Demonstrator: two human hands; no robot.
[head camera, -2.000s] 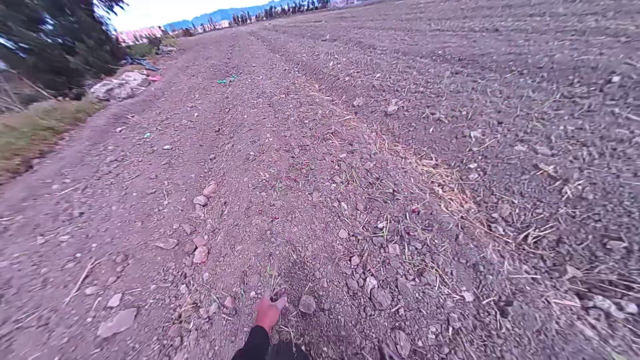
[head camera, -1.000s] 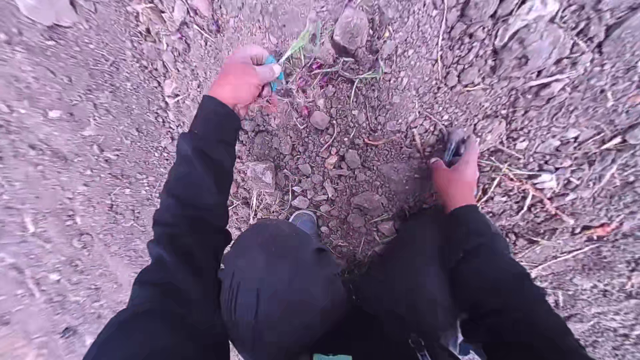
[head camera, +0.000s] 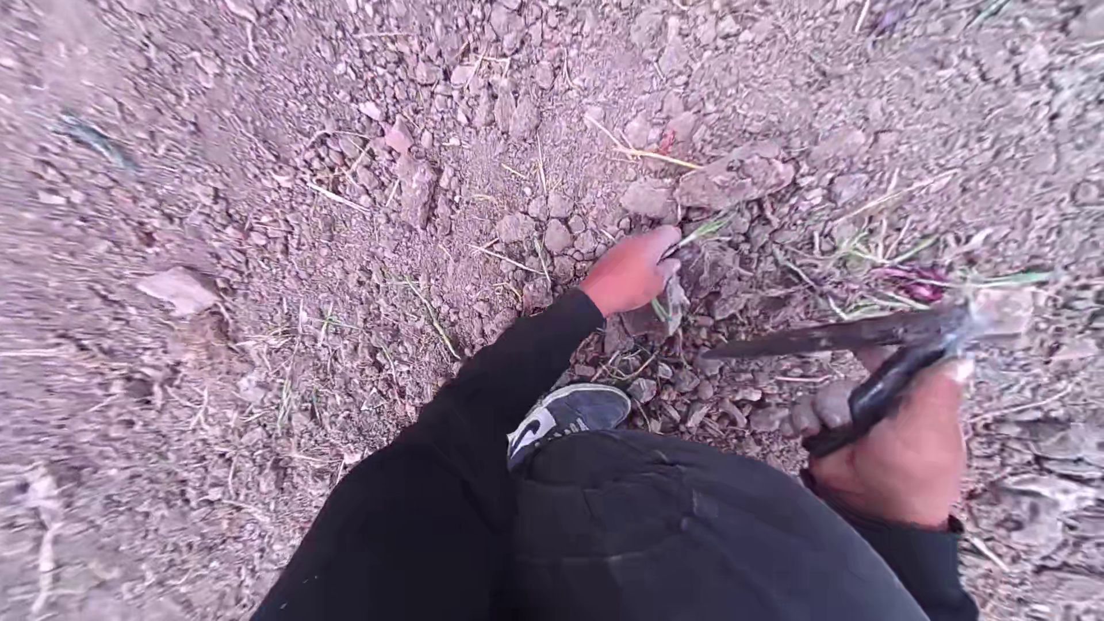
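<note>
My left hand, in a black sleeve, is closed on a small green plant low over the soil, its leaves poking out past the fingers. To the right, my right hand grips the black handle of a bladed metal hand tool, whose exact kind I cannot tell. Its long dark blade points left, toward my left hand. Just beyond the blade, green stalks and a purple-red plant piece lie on the ground.
Dry, stony soil surrounds me. A large clod lies beyond my left hand, and a flat stone is at the left. My dark shoe stands just below my left hand. Straw and small weeds are scattered about.
The view has shifted over the ground. The blue thing at my left hand one second ago is no longer seen there. The blade in my right hand now shows plainly.
</note>
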